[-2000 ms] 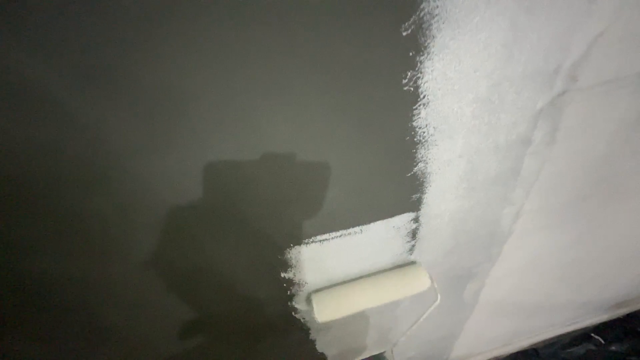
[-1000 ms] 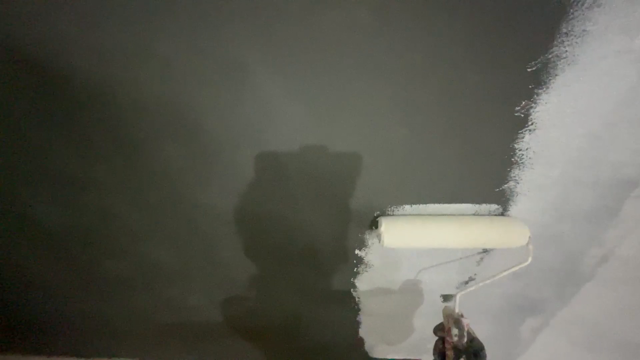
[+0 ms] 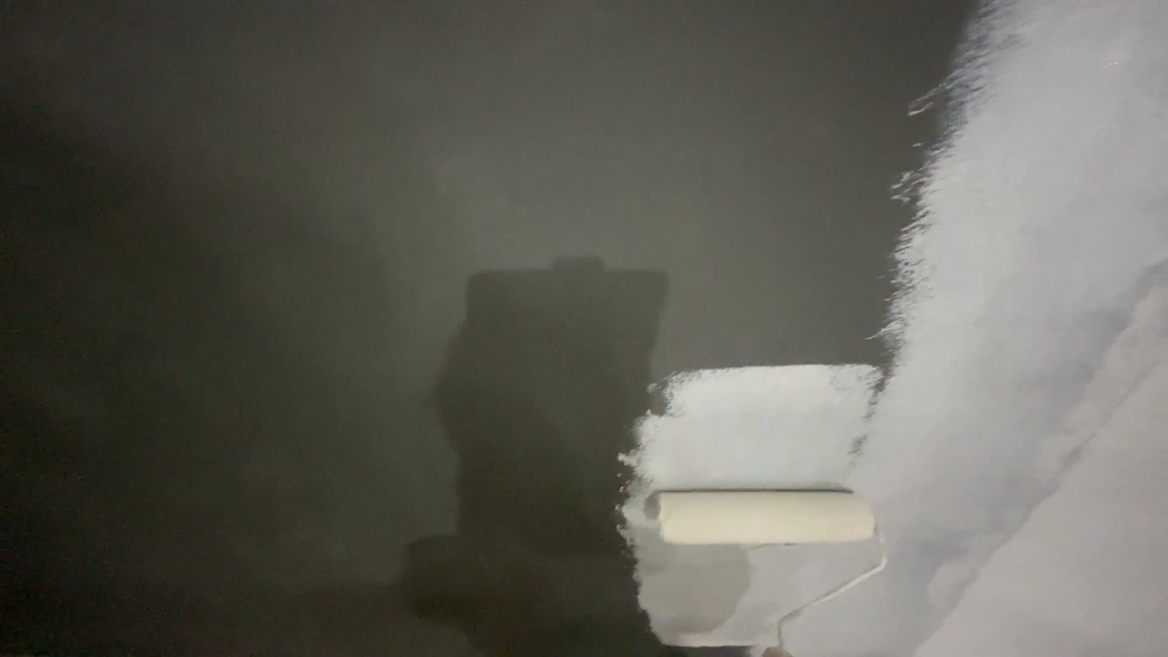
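A paint roller (image 3: 766,517) with a cream sleeve lies level against the wall, over a patch of fresh white paint (image 3: 771,424). Its thin wire frame (image 3: 832,593) bends from the sleeve's right end down to the bottom edge. Only a tiny bit of a hand or handle (image 3: 776,651) shows there, too little to tell which hand it is or how it grips. My other hand is out of the frame.
Dark grey wall (image 3: 274,274) fills the left and middle, with a person's shadow (image 3: 552,411) cast on it. White paint with a ragged left edge covers the wall's right side (image 3: 1031,301).
The roller has moved down the wall from near the patch's top edge, showing more white paint above it. The hand on its handle, visible a second ago, is now almost wholly below the frame.
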